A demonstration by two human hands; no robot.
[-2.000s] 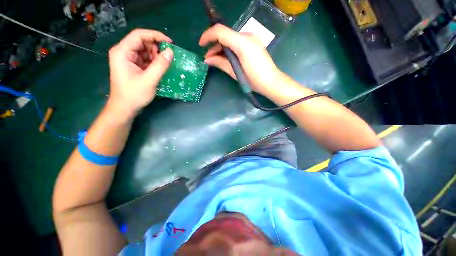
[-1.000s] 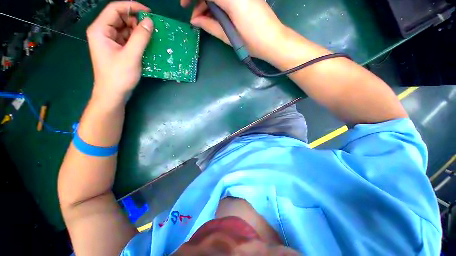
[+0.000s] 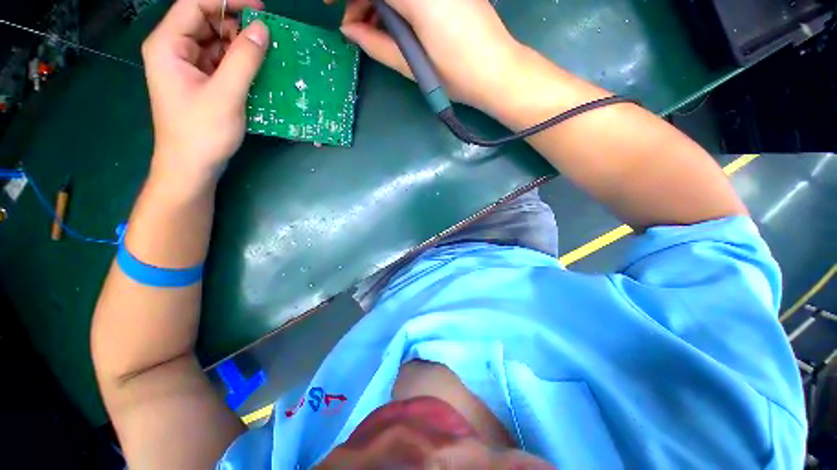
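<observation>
My left hand, with a blue wrist strap on the forearm, holds a green circuit board by its upper left corner. The board's dotted side faces up. A thin wire strand shows at the left fingers. My right hand, partly cut off by the top edge, grips the black soldering iron to the right of the board. The iron's tip is out of the picture. Its cord runs over my right forearm.
A dark box stands at the upper right. A small brown-handled tool and a thin blue cord lie on the green mat at the left. Blurred parts are at the upper left. The bench edge runs diagonally before my body.
Both hands, the board and the iron sit higher in the picture. The white-bottomed tray and yellow ring have left the view. The board appears less tilted than at first.
</observation>
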